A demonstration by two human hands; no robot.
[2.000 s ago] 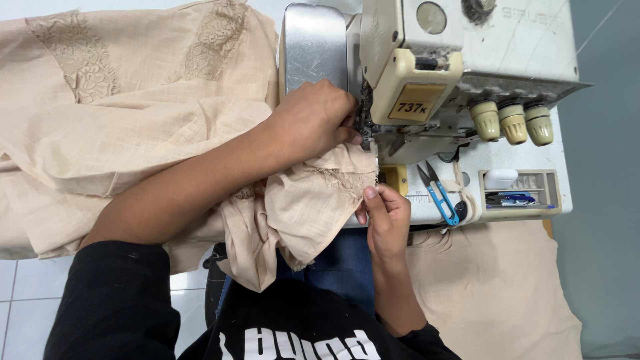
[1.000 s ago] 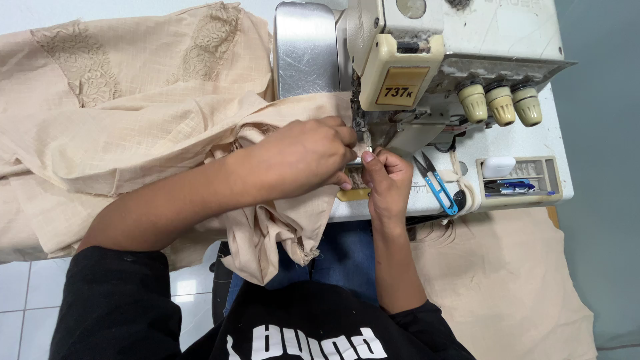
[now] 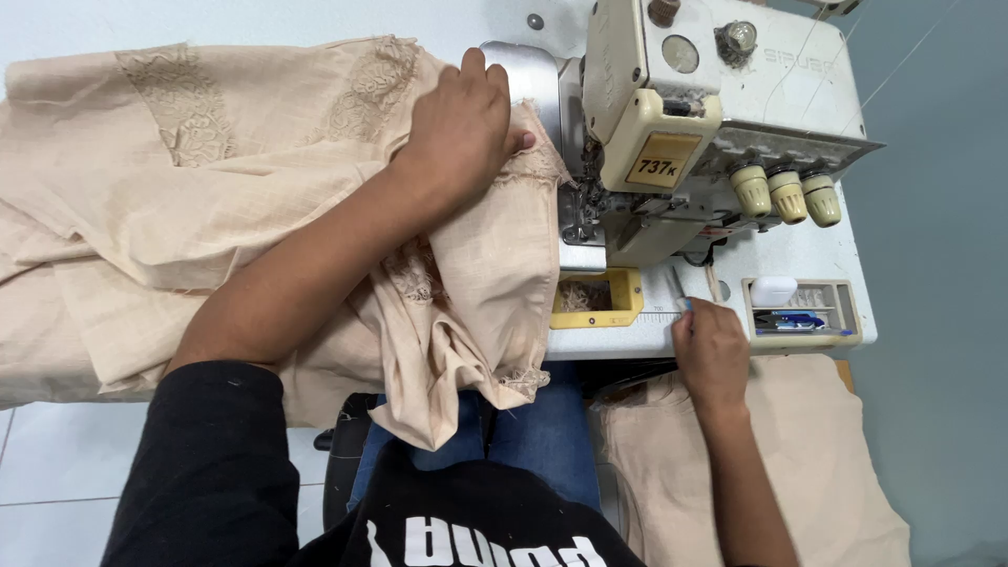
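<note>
My left hand [image 3: 465,130] grips the upper edge of a beige fabric piece with lace [image 3: 504,244], left of the needle area of a Siruba overlock sewing machine [image 3: 657,126]. The piece's right edge hangs down over the table's front edge, and its upper corner lies by the presser foot. At the right, my right hand [image 3: 713,346] is closed around the blue handle of thread snips [image 3: 682,293], whose blades point up toward the machine; most of the handle is hidden in the fist.
More beige fabric with lace panels [image 3: 181,102] covers the table's left side. A yellow-framed opening [image 3: 630,295] holds thread scraps. A tray [image 3: 846,311] with pens and a white case sits at the right. Beige cloth [image 3: 819,441] lies below the table edge.
My left hand has moved up and left with the fabric, away from the needle area. My right hand has let go of the fabric, moved right and taken hold of the blue snips.
</note>
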